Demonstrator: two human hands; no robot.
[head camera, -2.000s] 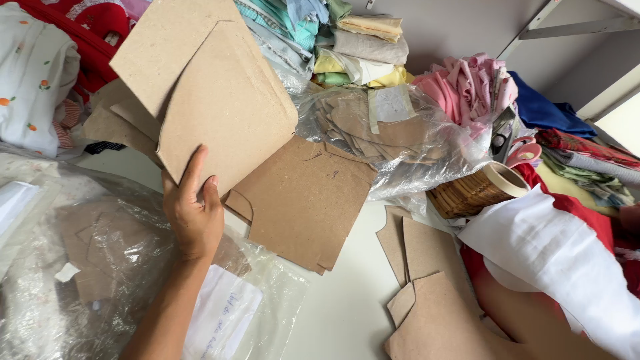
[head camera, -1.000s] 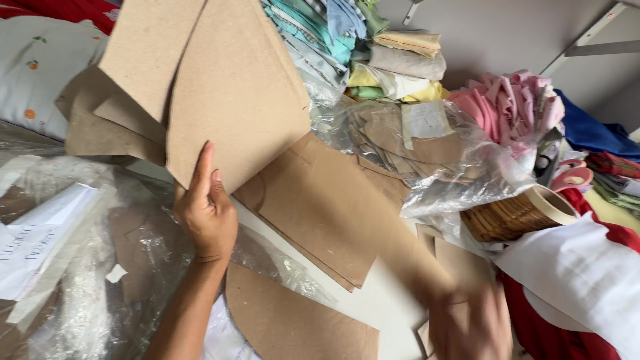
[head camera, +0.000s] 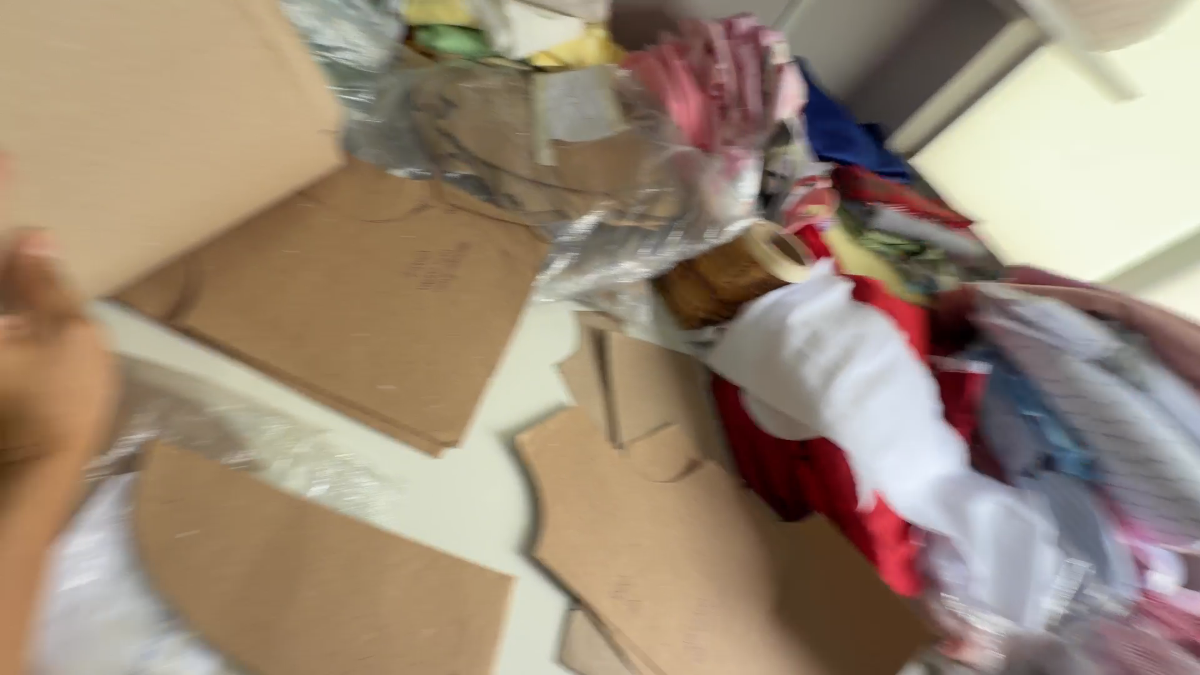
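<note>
My left hand, blurred at the left edge, holds large brown cardboard pattern pieces upright. Behind and below them, a squarish stack of brown pattern pieces lies flat on the white table. A curved-edged pattern piece lies at the lower left, partly over clear plastic. More pattern pieces with notched and curved edges overlap at the lower middle. My right hand is out of view.
A clear plastic bag of pattern pieces lies at the back, near pink folded fabric. To the right are a brown roll, white cloth, red cloth and heaped garments.
My right hand, blurred over the pieces at the lower right one second ago, has left the view. The curved piece at the lower left was absent two seconds ago. The view has swung right.
</note>
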